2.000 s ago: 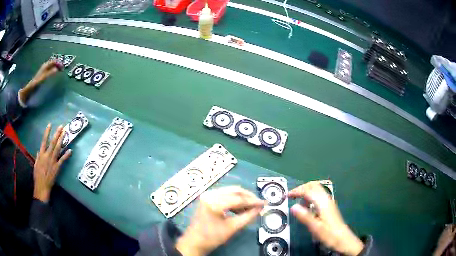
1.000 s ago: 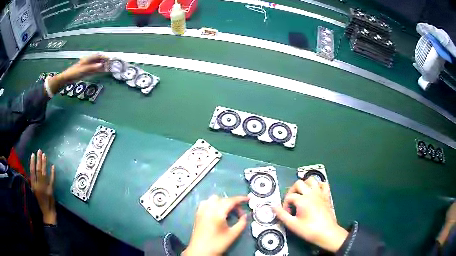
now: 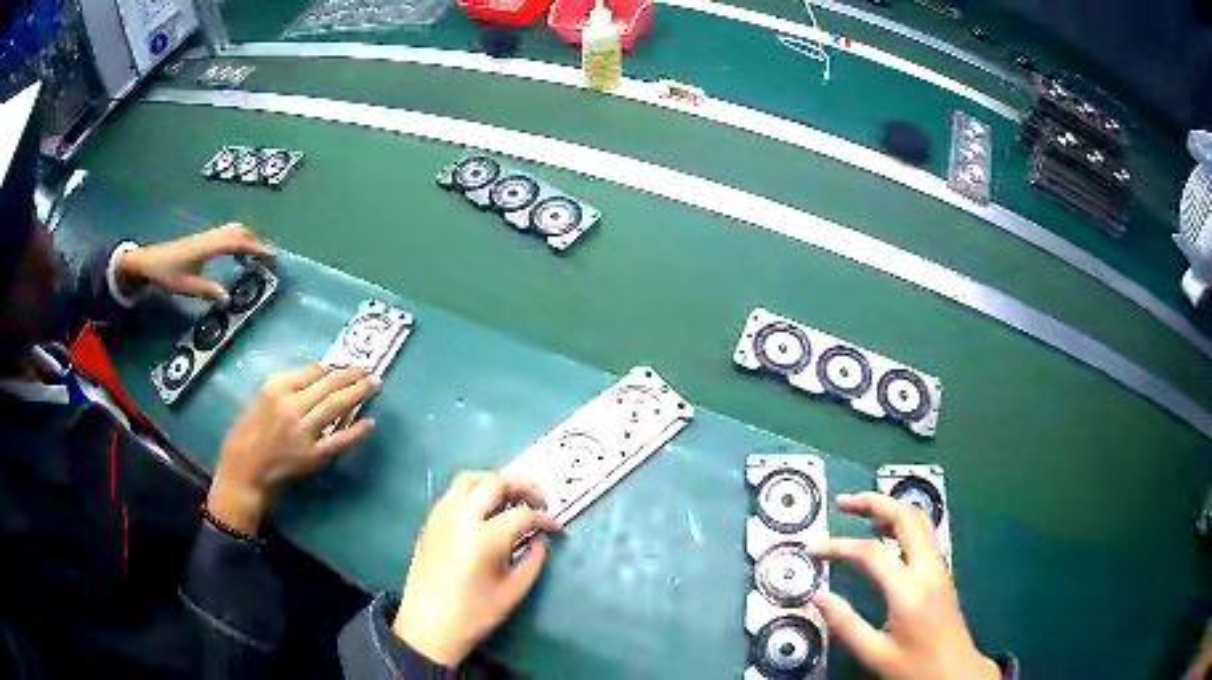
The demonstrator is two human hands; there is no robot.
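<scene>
A three-seat jig (image 3: 788, 614) lies lengthwise before me, a black ring with a pale centre in each seat. My right hand (image 3: 904, 598) is at its right edge, thumb and fingers apart near the middle ring, holding nothing visible. A second jig (image 3: 933, 481) is partly hidden behind my right hand. A pale cover plate (image 3: 605, 432) lies slanted on the mat. My left hand (image 3: 472, 565) has its fingers and thumb around the plate's near end and covers that end.
A loaded jig (image 3: 841, 372) lies beyond my right hand, another (image 3: 518, 199) farther left. At left, a co-worker's hands (image 3: 286, 432) are at a plate and a jig (image 3: 213, 332). Metal rails (image 3: 665, 186), a yellow bottle (image 3: 602, 51), red bins (image 3: 598, 19) and stacked jigs (image 3: 1077, 153) are farther back.
My left hand has left the near jig and reached the cover plate. My right hand has moved slightly back from the middle ring. The view has shifted; a co-worker's hand now holds a plate.
</scene>
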